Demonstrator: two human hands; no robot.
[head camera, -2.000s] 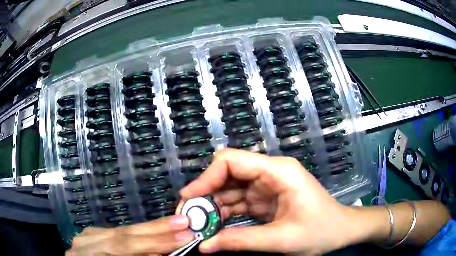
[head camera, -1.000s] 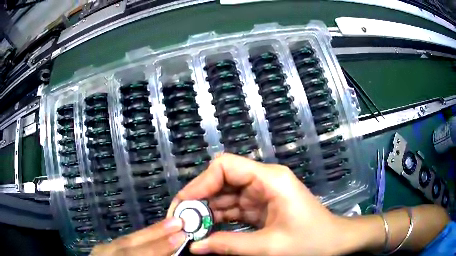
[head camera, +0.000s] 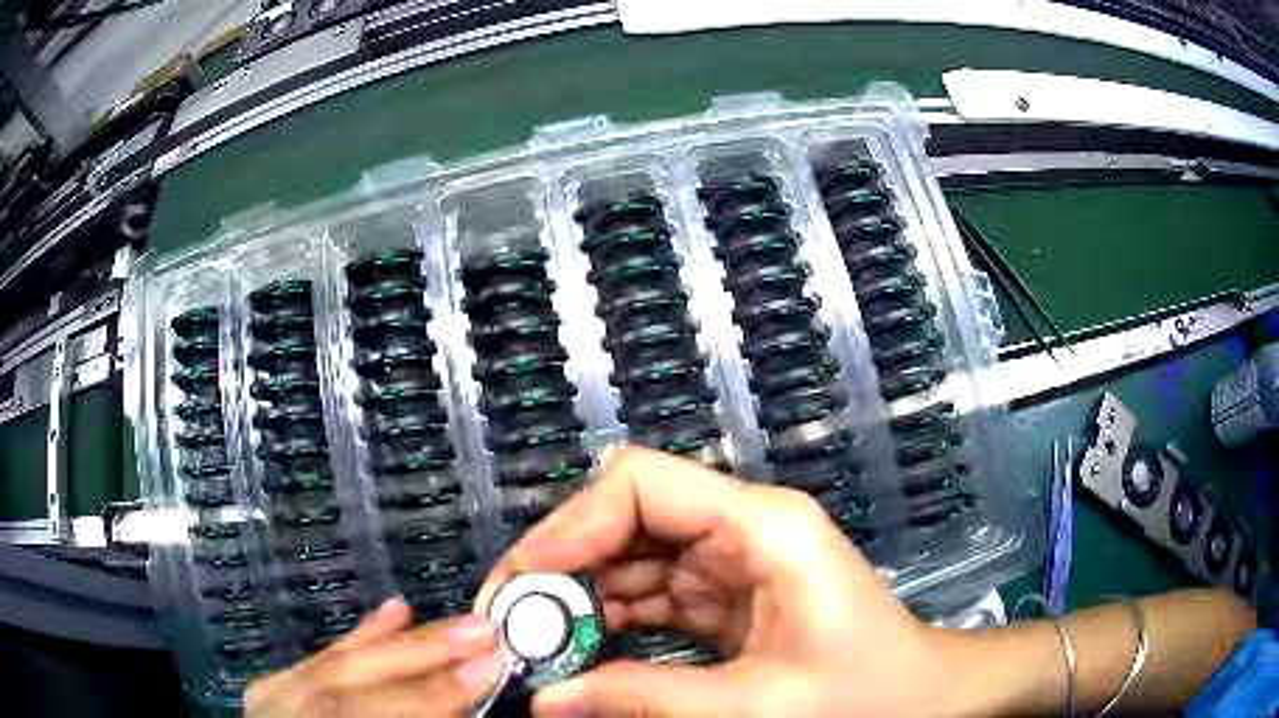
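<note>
My right hand (head camera: 758, 603) holds a small round speaker driver (head camera: 539, 627) between thumb and fingers. Its silver-grey centre and green terminal board face me. My left hand (head camera: 386, 666) is at the driver's left side, partly cut off by the bottom edge, with thin metal tweezers (head camera: 492, 690) at its fingertips; their tip is near the driver's lower rim. Below my hands lies a large clear blister tray (head camera: 596, 133) with several long columns of black drivers standing on edge. My hands hide part of the tray's lower middle.
Right of the tray lie a slim bluish tool (head camera: 1059, 526) and a grey carrier fixture (head camera: 1110, 446) with round seats. A translucent white bottle (head camera: 1246, 400) stands at the far right. The green conveyor belt (head camera: 1136, 246) and metal rails (head camera: 1122, 344) run behind and beside the tray.
The driver has moved slightly left and turned a little in my right hand. My left hand has shifted, and less of the tweezers shows. The tray sits slightly lower in view.
</note>
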